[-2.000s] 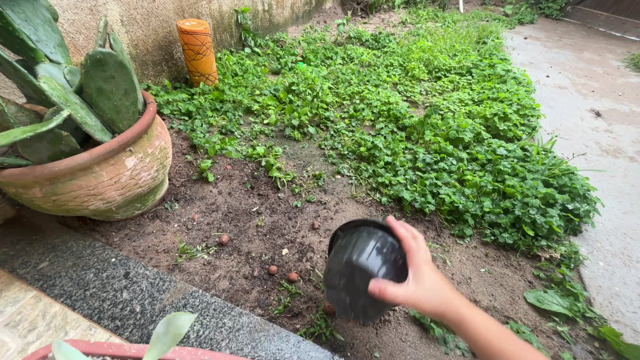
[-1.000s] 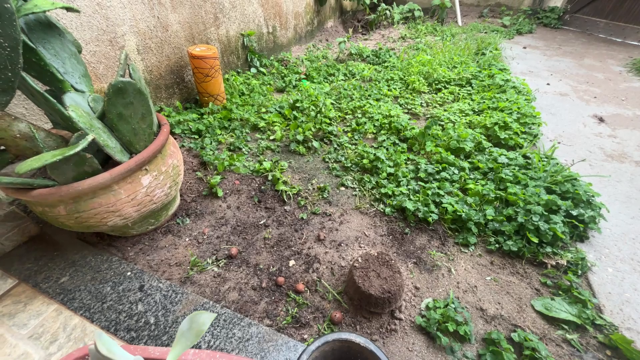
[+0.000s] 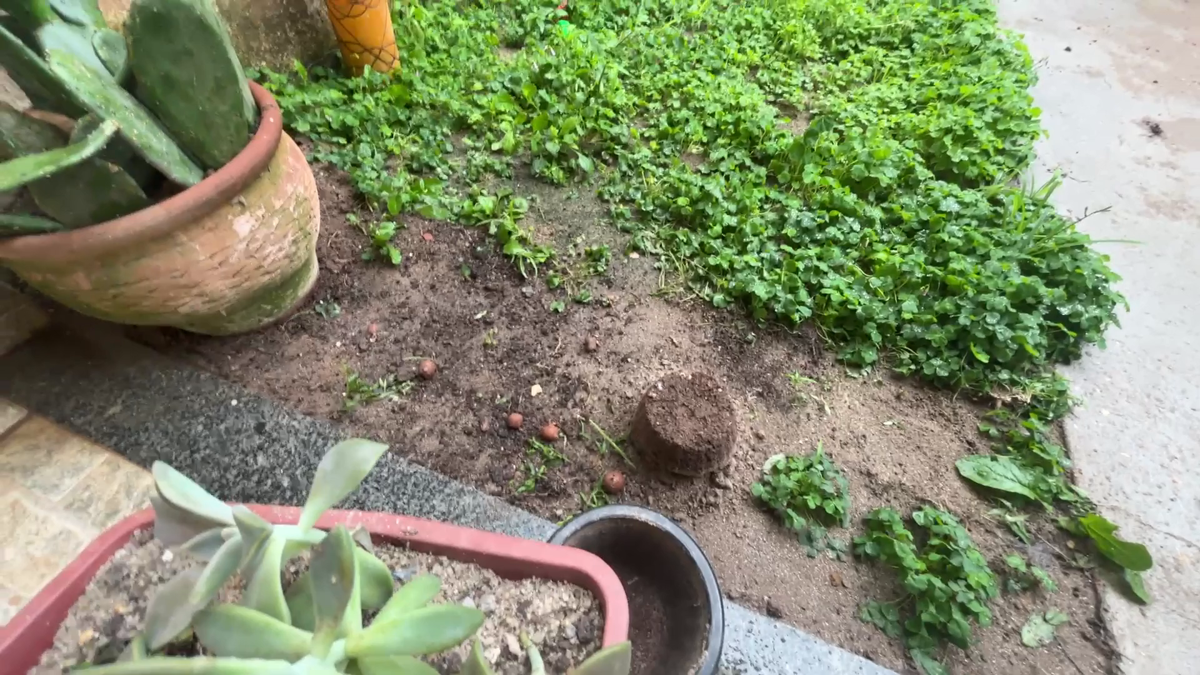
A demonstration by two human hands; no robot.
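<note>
Neither of my hands shows in the view now. A black plastic plant pot [image 3: 689, 572], hollow and with a little soil inside, stands upright on the granite edging at the lower middle, close beside the reddish planter. Beyond it, a pot-shaped block of dark soil [image 3: 689, 422] sits on the bare ground. Several small round brown balls, perhaps clay pebbles [image 3: 550, 432], lie on the soil to its left.
A reddish planter [image 3: 525, 553] with a succulent [image 3: 328, 600] fills the lower left. A terracotta pot [image 3: 225, 244] of cactus stands at the upper left. Granite edging [image 3: 262, 412] borders the soil, green ground cover [image 3: 844, 216] spreads behind, and a concrete path [image 3: 1144, 356] runs along the right.
Two seconds ago a hand held the black pot over the soil; the hand has left the view. The pot now stands at the lower middle, and the soil block shows. The view has tilted downward.
</note>
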